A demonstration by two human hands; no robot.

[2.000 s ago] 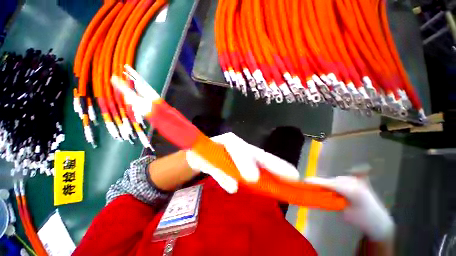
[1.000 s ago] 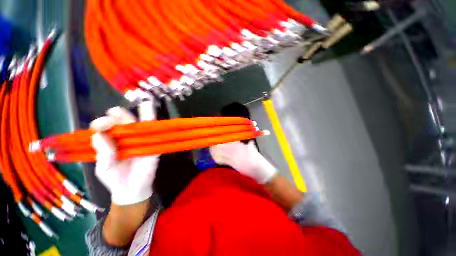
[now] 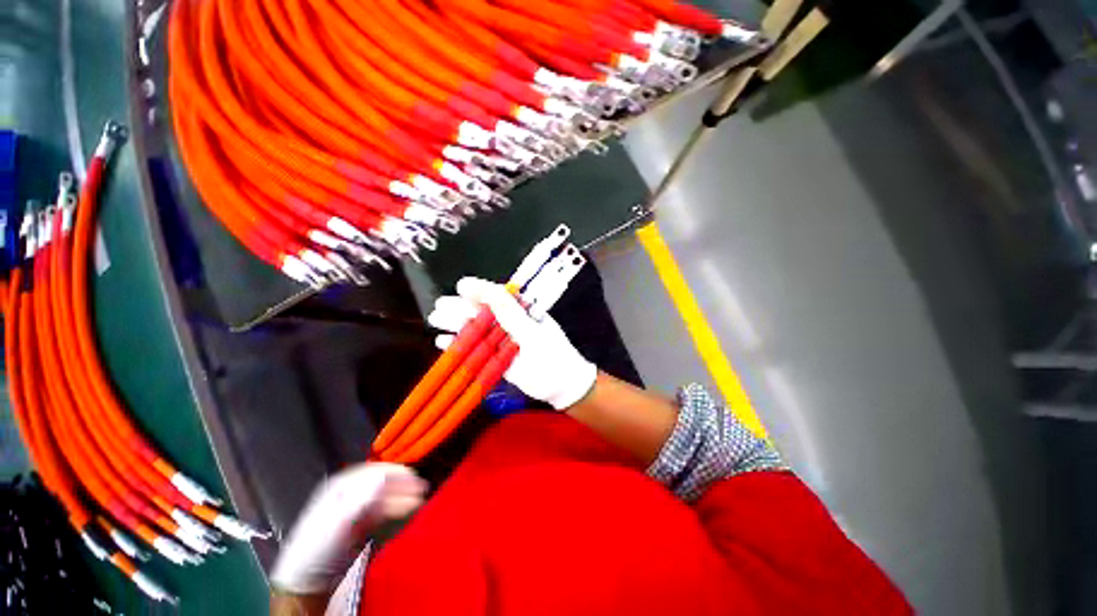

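Note:
A small bundle of orange cables [image 3: 430, 403] with red sleeves slants up through the middle. My right hand [image 3: 529, 349], white-gloved, is closed around the red-sleeved upper end. Flat silver lugs [image 3: 553, 279] with round holes stick out past its fingers. My left hand [image 3: 343, 526], white-gloved and blurred, is at the lower end of the bundle with its fingers curled. That end is hidden, and whether this hand grips it is unclear.
Many orange cables [image 3: 325, 132] lie fanned on the dark cart [image 3: 223, 403], lugs towards me. More cables [image 3: 90, 409] lie on the green bench [image 3: 144, 289] at left, above a black heap [image 3: 42, 560]. A yellow floor line [image 3: 704, 331] runs at right.
The bundle has swung from nearly level to a steep slant. My right hand now holds its upper, lug end. My left hand has moved down to the lower end.

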